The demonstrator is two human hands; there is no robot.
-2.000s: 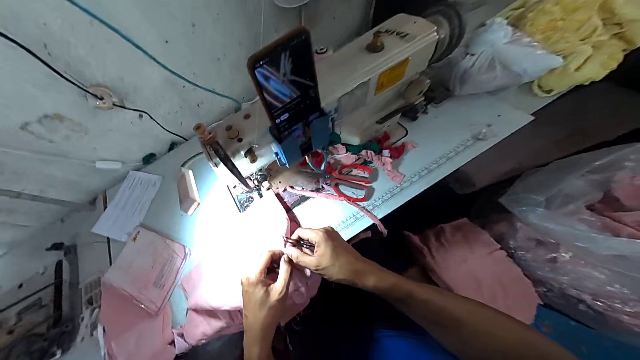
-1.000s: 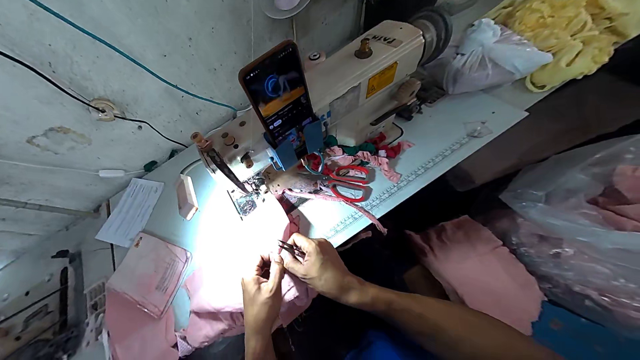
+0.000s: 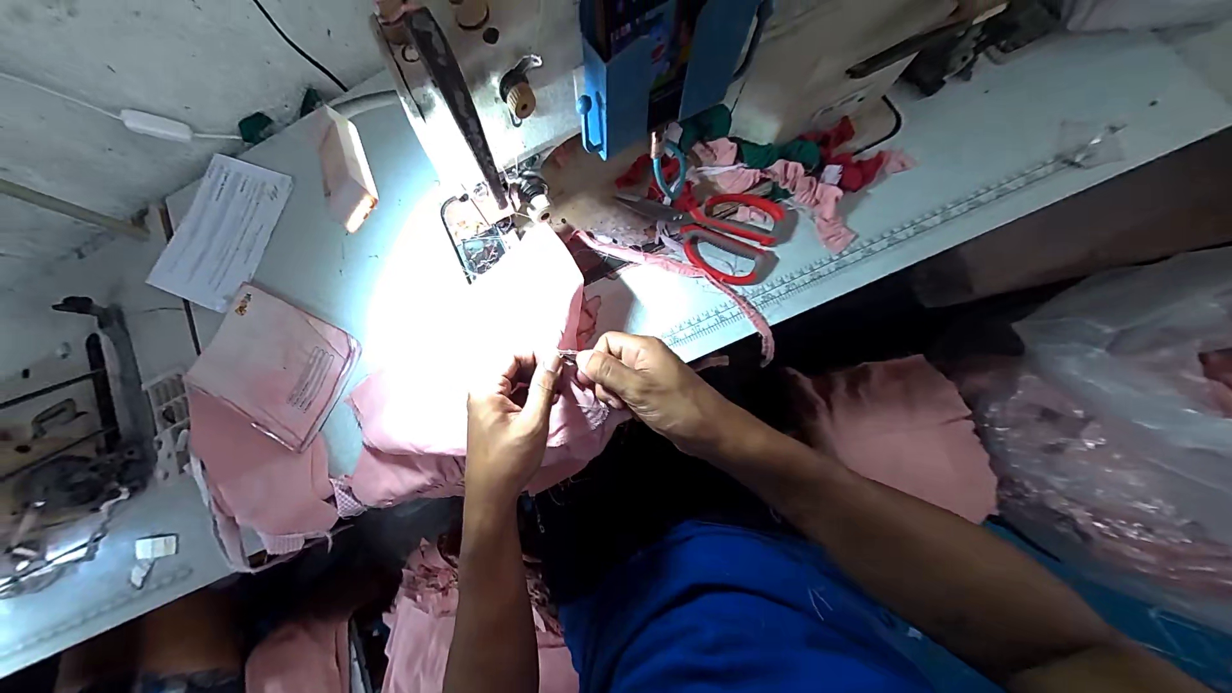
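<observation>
Pink fabric (image 3: 423,423) lies over the table's front edge, its upper part washed out by the sewing machine's lamp. My left hand (image 3: 510,414) pinches the fabric near its edge with thumb and fingers. Close against it, my right hand (image 3: 645,380) is closed on a small metal tool (image 3: 568,356), mostly hidden between the fingertips; its kind cannot be told. Just above both hands is the needle area of the sewing machine (image 3: 525,192). Red-handled scissors (image 3: 727,236) rest on the table to the upper right, beside a narrow pink fabric strip (image 3: 664,260).
A blue holder (image 3: 626,96) with a phone stands at the machine. Pink, red and green scraps (image 3: 789,168) lie behind the scissors. At left are a stacked pink packet (image 3: 279,366), a printed paper (image 3: 221,231) and a small box (image 3: 346,173). Clear plastic bags (image 3: 1136,385) bulge at right.
The view has moved closer and tilted down. The dark metal tool that stuck out above my right hand is now mostly hidden between my fingertips, and my hands remain together at the fabric.
</observation>
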